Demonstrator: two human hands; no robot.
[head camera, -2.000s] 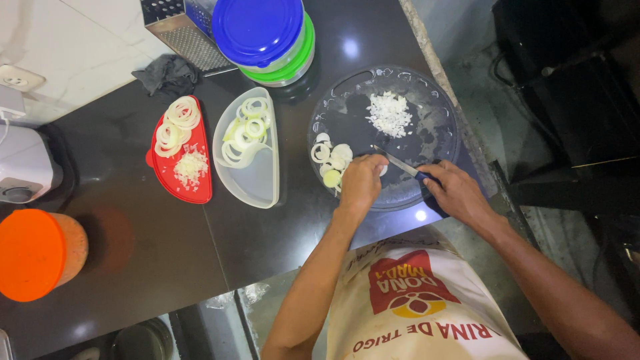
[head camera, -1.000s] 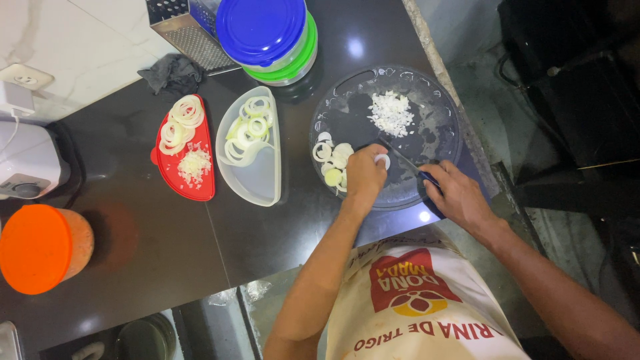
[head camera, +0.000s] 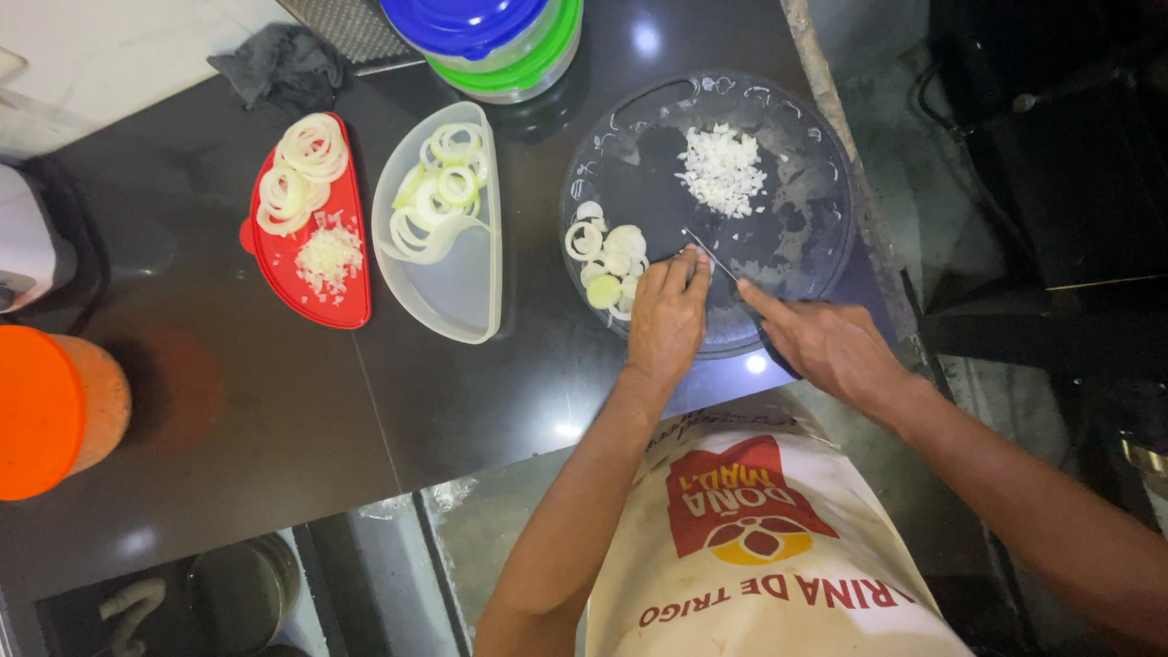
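Observation:
A round black cutting board (head camera: 657, 210) lies near the counter's right end. My right hand (head camera: 821, 342) grips a knife (head camera: 716, 257), its blade angled up and left over the board. My left hand (head camera: 672, 306) has its fingertips bunched on the board against the blade; whether a piece of onion is under them is hidden. Onion slices and rings (head camera: 604, 255) lie just left of that hand. A heap of finely chopped onion (head camera: 724, 171) sits on the upper part of the board, above the knife.
To the left are a clear half-round container (head camera: 465, 292) with onion rings and a red lid (head camera: 342, 310) with rings and chopped onion. Farther off stand blue-lidded (head camera: 474, 23) and orange-lidded (head camera: 36, 411) containers, a dark cloth (head camera: 278, 68) and a metal grater (head camera: 351, 27).
The onion ring seen at my left fingertips one second ago no longer shows there. Both hands remain at the lower part of the board, the knife still in my right.

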